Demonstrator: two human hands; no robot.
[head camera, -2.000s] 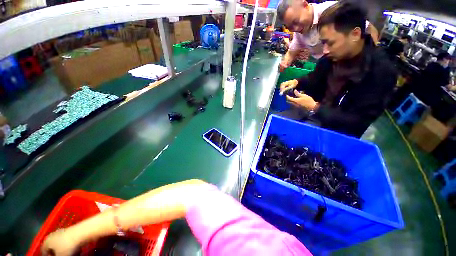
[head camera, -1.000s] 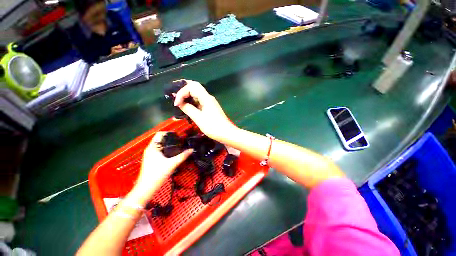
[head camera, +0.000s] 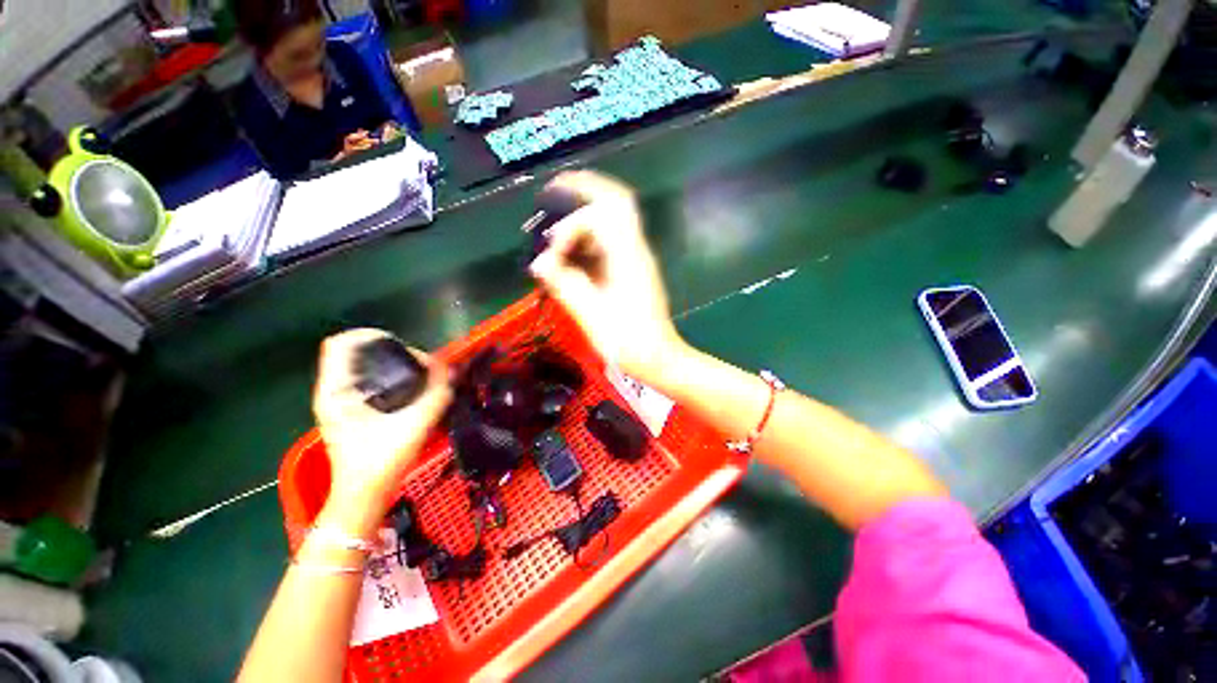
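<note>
The red perforated basket (head camera: 534, 604) lies on the green bench in front of me, with several black power adapters (head camera: 617, 430) and tangled black cords (head camera: 582, 528) in it. My left hand (head camera: 374, 414) is closed around a black adapter (head camera: 388, 374) above the basket's left rim. My right hand (head camera: 607, 274) holds another black adapter (head camera: 555, 211) with metal prongs above the basket's far rim. The right hand is slightly blurred. White paper labels (head camera: 392, 603) lie inside the basket.
A smartphone (head camera: 977, 347) lies on the bench at right, beyond it a white bottle (head camera: 1102, 190) and loose black units (head camera: 988, 167). A blue bin (head camera: 1061, 587) stands at lower right. Paper stacks (head camera: 344, 204), a green fan (head camera: 110, 207) and a seated person (head camera: 314, 100) are at far left.
My left hand has moved left, away from the pile, with an adapter in it. My right hand stays raised with its adapter. The view has shifted slightly, and more adapters show in the basket.
</note>
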